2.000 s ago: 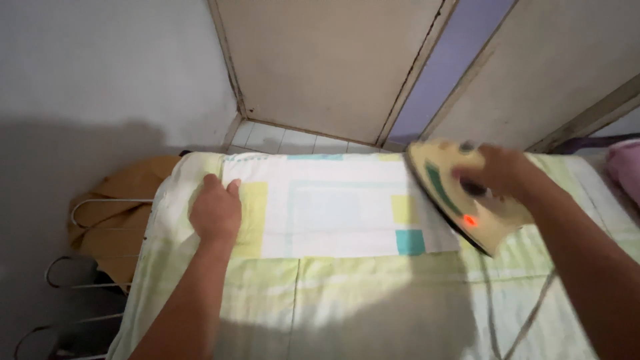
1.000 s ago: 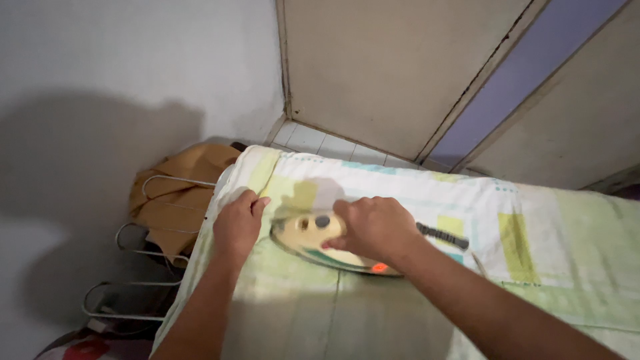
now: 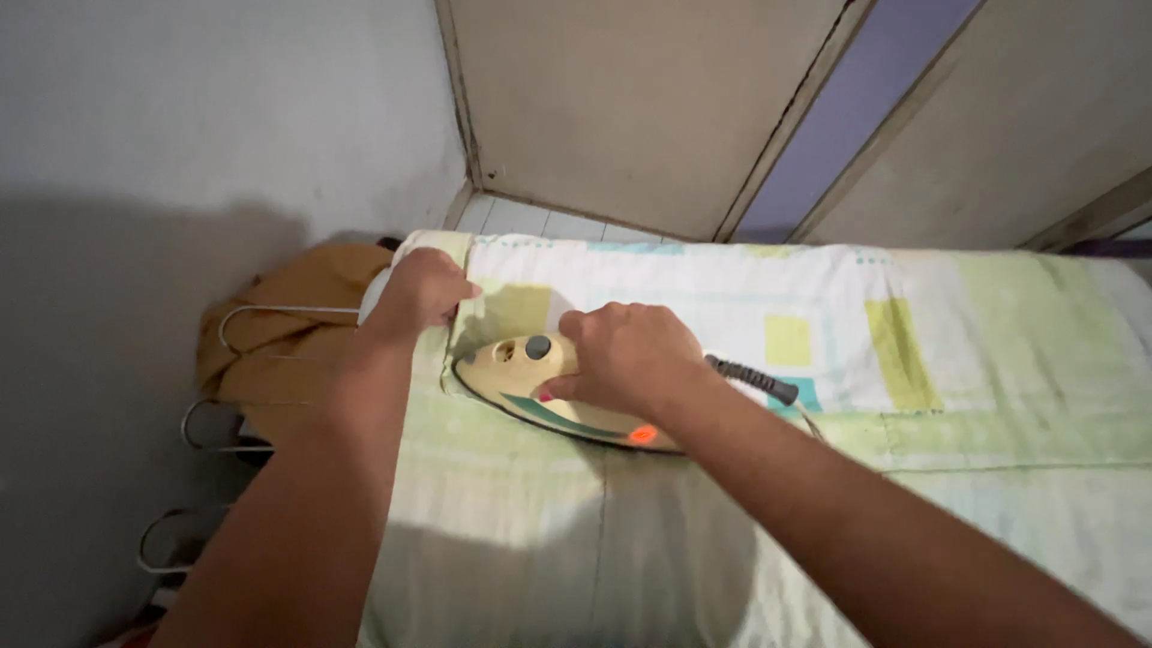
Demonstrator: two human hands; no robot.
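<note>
My right hand grips the handle of a cream electric iron, whose tip points left and whose orange light glows. The iron lies on a white, yellow and teal patterned cloth, along its near left part. At the cloth's left end, my left hand rests with its thumb and bent fingers at the pale green hem; whether it pinches the fabric cannot be seen. Under the cloth spreads a pale green and white sheet covering the ironing surface.
Metal wire hangers stick out at the left edge, near a brown cloth. A grey wall stands at the left, beige panels behind. The iron's cord trails right, beneath my right forearm.
The iron, in my right hand, has moved from the cloth's right part to its left end, near my left hand. My left hand stays at the left end. The view has shifted.
</note>
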